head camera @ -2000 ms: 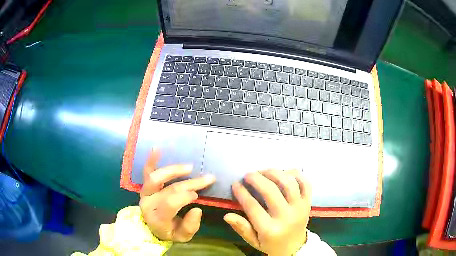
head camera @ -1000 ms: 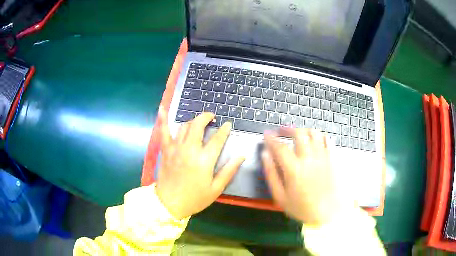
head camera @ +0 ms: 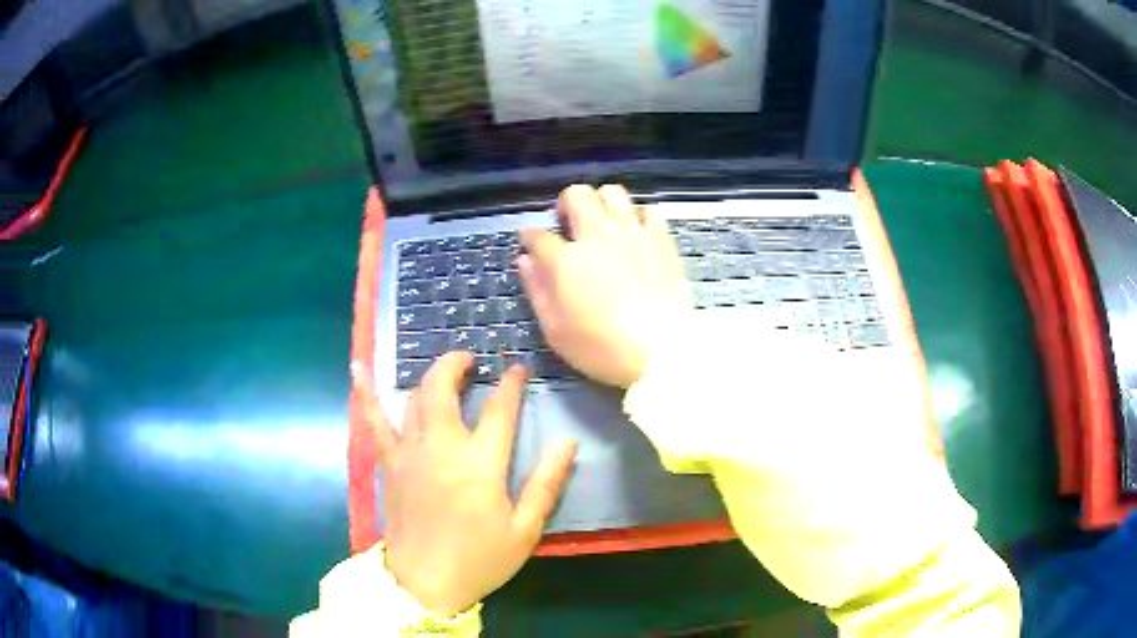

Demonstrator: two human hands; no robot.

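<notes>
An open silver-grey laptop (head camera: pixel 623 461) lies on a red-orange foam tray (head camera: pixel 364 287) in front of me. Its screen (head camera: pixel 574 87) shows a white window with a coloured triangle chart, and darker windows around it. My left hand (head camera: pixel 461 486) rests with spread fingers at the lower left of the keyboard (head camera: pixel 773 268), fingertips at the bottom key row, thumb over the touchpad. My right hand (head camera: pixel 605 280) lies over the middle of the keyboard, fingertips at the top key row. It hides some keys. Both hands hold nothing.
Several red-orange foam slabs (head camera: pixel 1060 337) stand side by side at the right edge, with a dark shiny slab (head camera: pixel 1110 274) beside them. Another unit on foam (head camera: pixel 15 399) is cut off at the left edge. The bench (head camera: pixel 187 374) is dark green and shiny.
The screen now shows the white window with the triangle chart. My right hand has moved up to the top keys. My left hand has reached the keyboard's lower left. The view has shifted.
</notes>
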